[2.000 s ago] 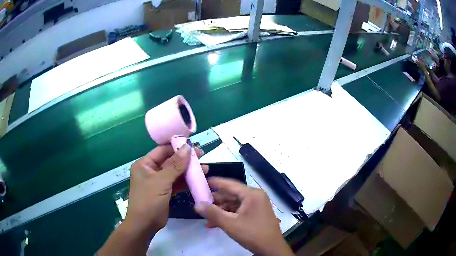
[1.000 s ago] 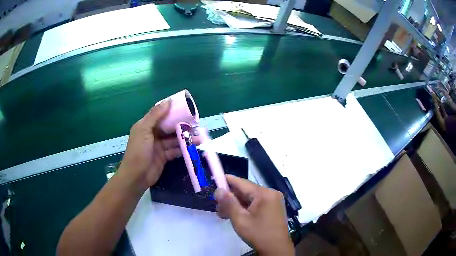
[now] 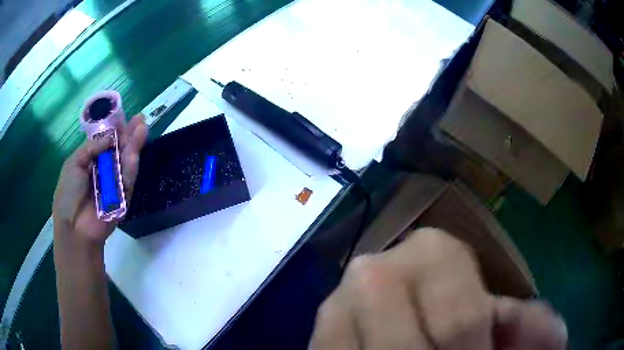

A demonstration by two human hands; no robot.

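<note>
My left hand (image 3: 82,181) holds a pink handheld fan (image 3: 102,119) upright at the left. Its open handle faces me and shows a blue battery cell (image 3: 107,181). My right hand (image 3: 424,294) is large and blurred at the bottom right, close to the camera; its fingers are curled and I cannot tell if it holds anything. The black screw tray (image 3: 185,212) lies right of the fan, with tiny screws and a loose blue cell (image 3: 209,173) in it. A black electric screwdriver (image 3: 277,123) lies on the white sheet, its bit towards the upper left.
A small orange-brown piece (image 3: 304,195) lies on the white sheet (image 3: 198,273). The green conveyor (image 3: 185,44) runs behind at the left. Open cartons (image 3: 534,96) stand at the right, and another carton (image 3: 472,225) is below, partly behind my right hand. The screwdriver cord hangs over the bench edge.
The handle cover has come away from the fan, exposing the blue cell. My right hand has moved away to the lower right. The view has turned down and right.
</note>
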